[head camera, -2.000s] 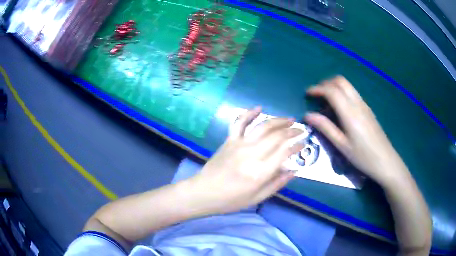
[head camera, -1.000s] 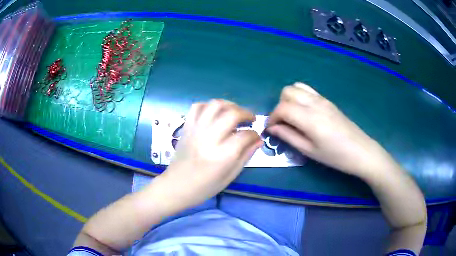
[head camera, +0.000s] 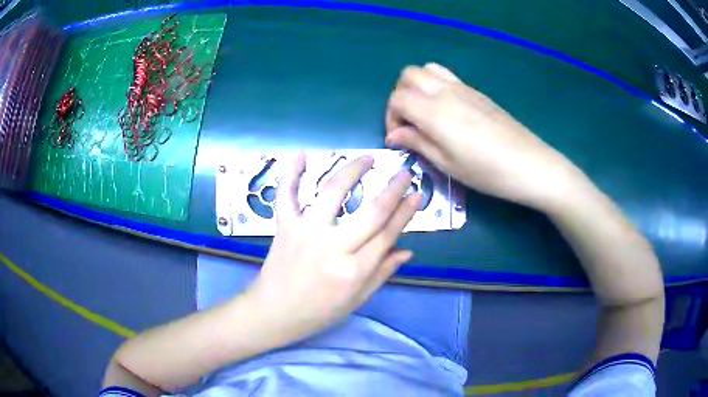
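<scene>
A flat silver three-hole metal panel (head camera: 237, 191) lies lengthwise in front of me on the dark green surface. My left hand (head camera: 334, 240) lies palm down over its middle and near edge, fingers spread across the middle and right openings. My right hand (head camera: 435, 116) is at the panel's far edge above the right opening, fingers curled and fingertips together. Whether it pinches anything is hidden. A dark bit shows below its fingertips. Thin red rings (head camera: 159, 89) lie in a loose pile on the green mat (head camera: 101, 182) at the left.
A smaller red clump (head camera: 66, 108) lies on the mat's left part. A stack of clear, reddish trays (head camera: 23, 101) stands at the far left. Another three-hole panel (head camera: 680, 94) lies beyond the blue line at the far right. A blue line (head camera: 497, 277) runs along the near edge.
My right hand has moved up from the panel's right part to its far edge. My left hand has spread its fingers. The other panel now shows farther right in the shifted view.
</scene>
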